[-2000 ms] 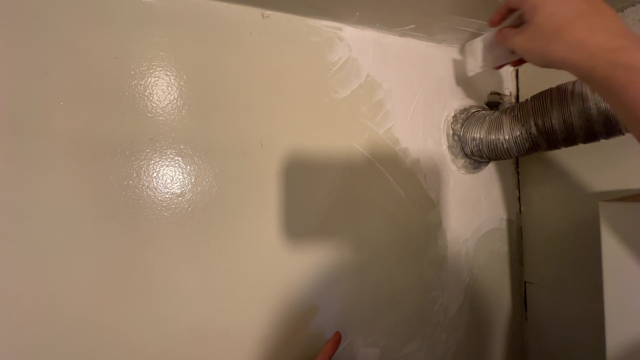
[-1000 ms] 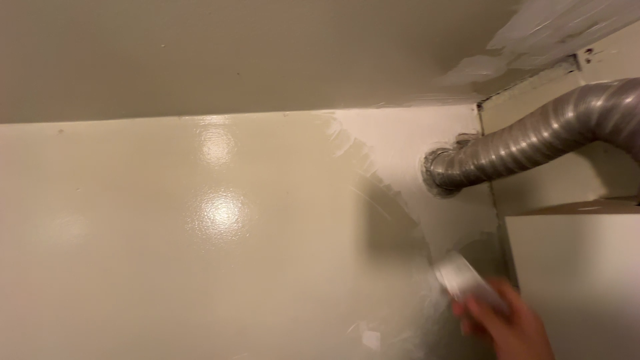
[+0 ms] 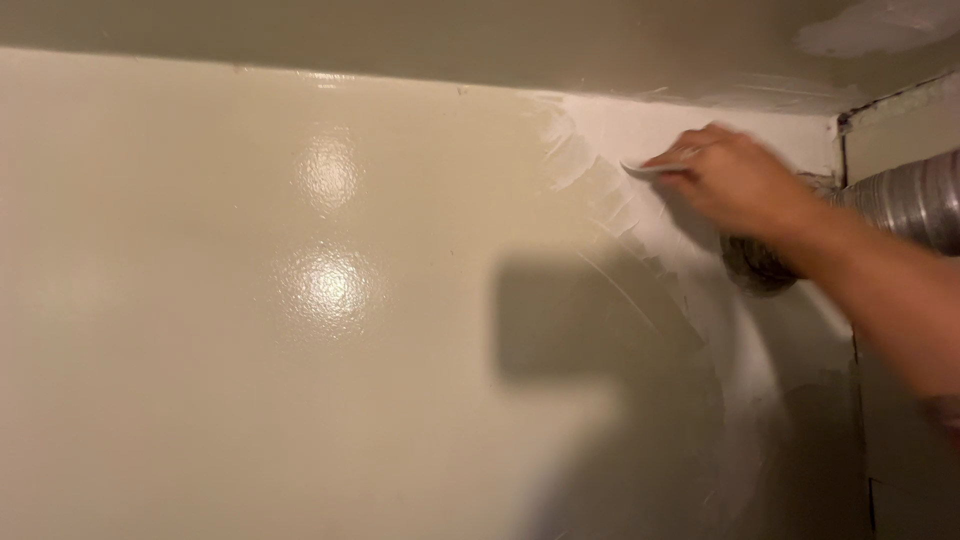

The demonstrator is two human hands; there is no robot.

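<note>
My right hand (image 3: 731, 176) reaches in from the right edge, its fingers closed around a thin white putty spreader (image 3: 651, 169). The spreader's edge lies at the wall near a band of white filler (image 3: 615, 124), which covers the upper right corner and runs down the wall. Streaky edges of filler overlap the glossy cream painted wall (image 3: 187, 262) to the left. Behind my forearm, a ribbed metal duct (image 3: 911, 202) meets the wall, its joint partly hidden by the arm. My left hand is outside the view.
A darker ceiling (image 3: 337, 37) spans the top, with a whitish filler patch (image 3: 862, 30) at its right. A dark crack (image 3: 844, 150) runs down the wall's right corner. The duct juts out at the right, close to my forearm.
My right hand has moved up the wall with the spreader since one second ago, from below the duct to above and left of its joint. The fingertip at the bottom two seconds ago is out of view.
</note>
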